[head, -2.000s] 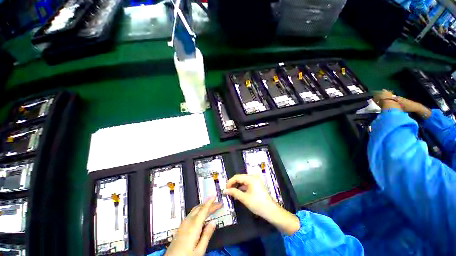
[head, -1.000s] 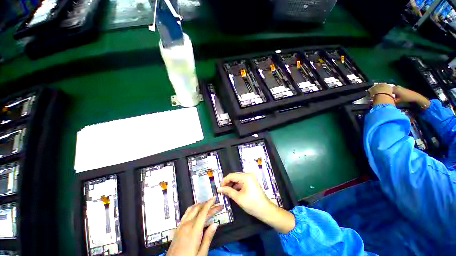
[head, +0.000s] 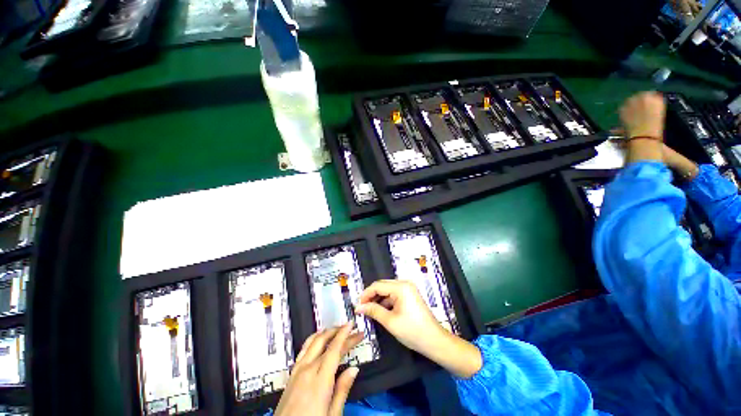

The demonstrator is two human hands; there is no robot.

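A black foam tray (head: 213, 325) holds several display assemblies in a row, each with an orange flex cable end. Both my hands are over the third assembly from the left (head: 328, 280). My left hand (head: 315, 375) rests on its lower left part with fingertips low on it. My right hand (head: 404, 315) has thumb and forefinger pinched together at its middle, just below the orange patch; whether a small piece is between them is too small to tell. White adhesive sheets (head: 227, 223) lie just beyond the tray.
Stacked foam trays of assemblies (head: 496, 172) stand beyond at the right, and another stack (head: 69, 268) at the left. A wrapped post (head: 294, 114) rises behind the sheets. A neighbour's blue sleeves (head: 650, 236) and hands work at the right.
Since the first frame the view has shifted slightly; my hands stay over the same assembly. The neighbour's near hand has lifted away from the white sheet beside it.
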